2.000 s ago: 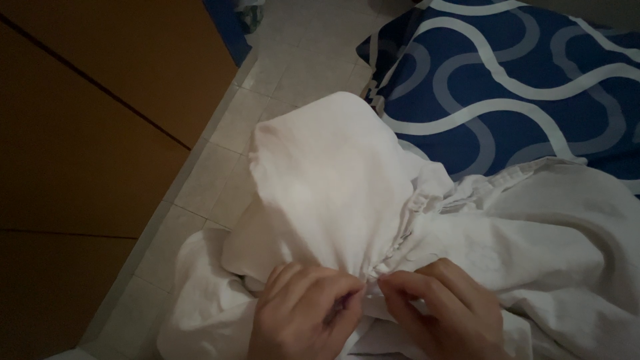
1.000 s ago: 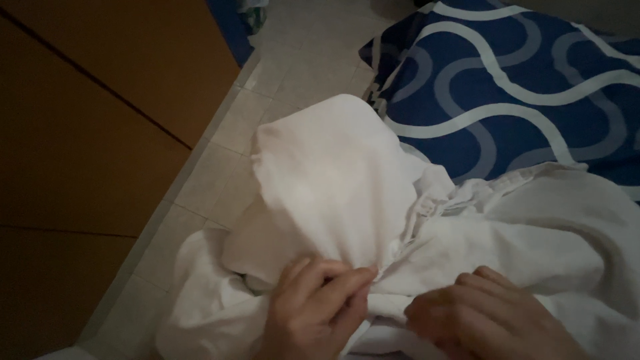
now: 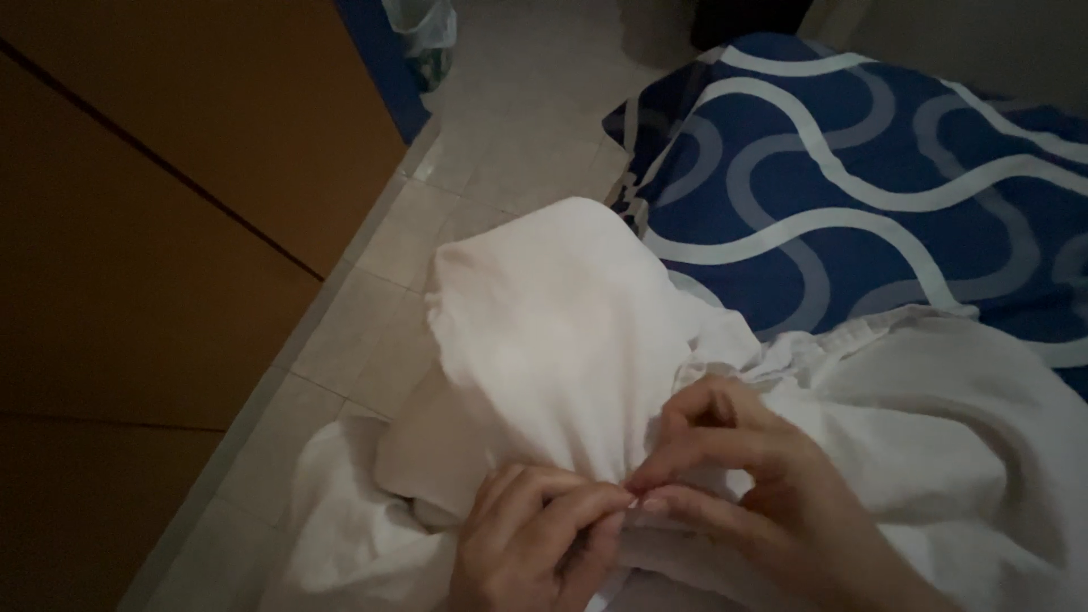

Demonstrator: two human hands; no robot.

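A large white cloth (image 3: 561, 323) with a gathered edge lies bunched across the lower middle and right of the view. My left hand (image 3: 540, 535) pinches a fold of it between thumb and forefinger. The fingertips of my right hand (image 3: 748, 484) meet those of the left at the same spot; thumb and forefinger are nearly together, and whether they grip cloth or something small is too fine to tell. The gathered edge (image 3: 790, 353) runs from beside my right hand toward the right.
A blue fabric with white and grey wavy bands (image 3: 858, 187) spreads at the upper right. Brown wooden panels (image 3: 170, 212) stand on the left, beside a tiled floor (image 3: 382, 314). A translucent plastic bag (image 3: 425, 34) is at the top, next to a blue edge.
One second ago my right hand was apart from the left, lower and to the right; now its fingertips are at the left hand's pinch. My left hand stays near the same fold.
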